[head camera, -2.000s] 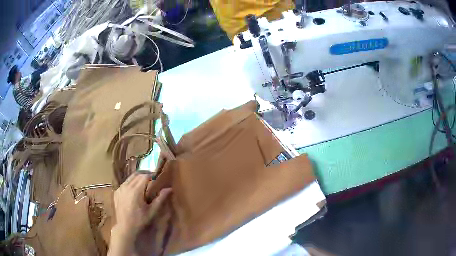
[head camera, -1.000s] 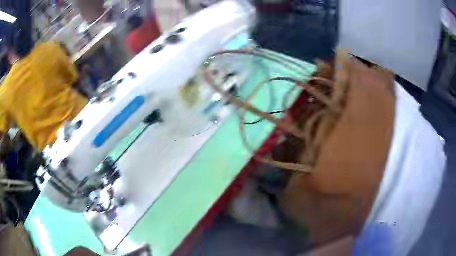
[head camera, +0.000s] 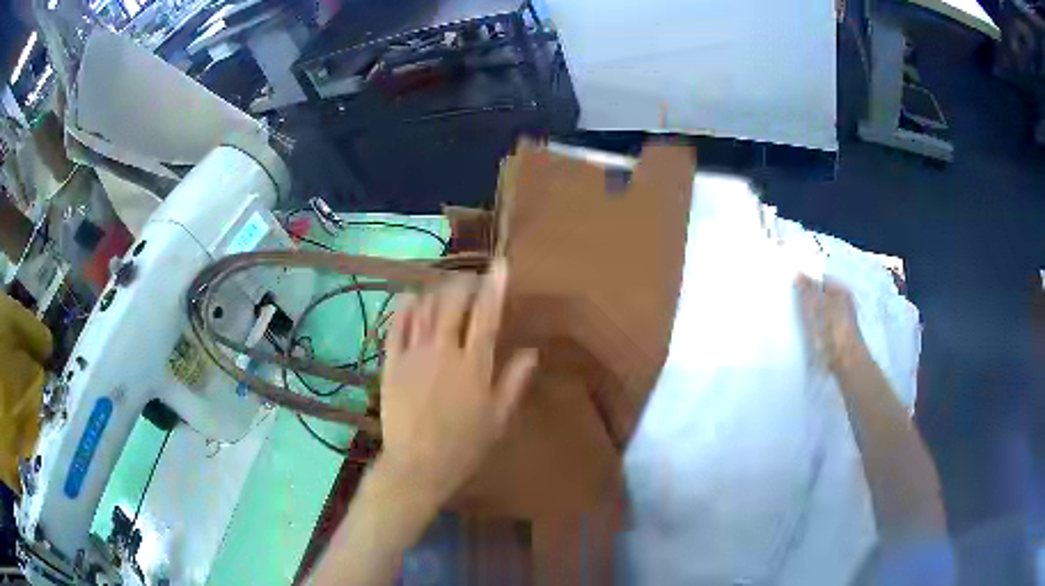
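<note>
Brown bag panels (head camera: 596, 229) with notched top corners lie in front of me, and narrow brown handles (head camera: 275, 259) reach left over the table. A white backing sheet (head camera: 733, 343) spreads out to their right. My left hand (head camera: 441, 372) lies palm down on the brown panel beside the handle ends, fingers apart. My right hand (head camera: 831, 326) is on the white sheets at the right, fingers bent and blurred; whether it pinches a sheet is unclear.
The white sewing machine (head camera: 138, 298) with a blue badge stands at the left on the pale green table (head camera: 269, 492). A white board (head camera: 699, 69) and a dark rack (head camera: 424, 69) stand behind. A person's yellow clothing (head camera: 21, 366) shows at the left edge.
The view has swung right, away from the machine. My left hand is now on the brown panels at the right of the table, and my right hand has come into view on the white sheets.
</note>
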